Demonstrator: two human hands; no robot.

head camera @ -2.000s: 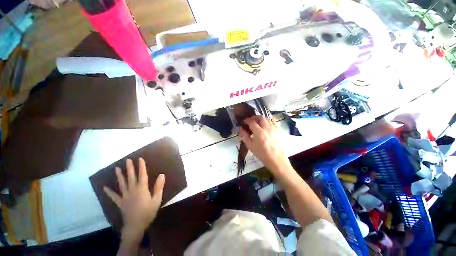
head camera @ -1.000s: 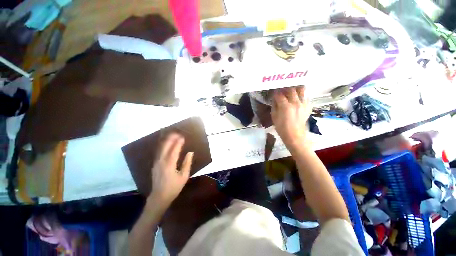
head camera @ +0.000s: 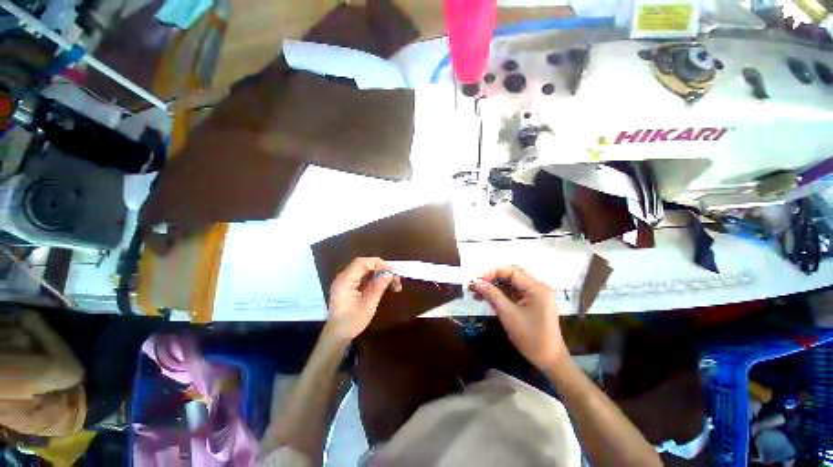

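A narrow white strip (head camera: 427, 271) is held by its two ends between my hands, above the brown panel. My left hand (head camera: 363, 290) pinches its left end. My right hand (head camera: 513, 299) pinches its right end. The brown cut panel (head camera: 391, 239) lies flat on the white table, left of and below the needle area, partly covered by my hands and the strip. The presser foot (head camera: 500, 185) is at the left end of the white HIKARI sewing machine (head camera: 603, 109); no fabric is seen under it.
Stacked brown pieces (head camera: 338, 128) with a white curved piece (head camera: 342, 66) lie at left. Scraps (head camera: 598, 212) are bunched under the machine arm. A small brown offcut (head camera: 595, 281) lies right of my right hand. Blue crates stand below; another machine (head camera: 59, 205) is at far left.
My right hand has come out from under the machine arm to the left. My left hand has left the panel surface. Both now hold the white strip. The view has shifted left.
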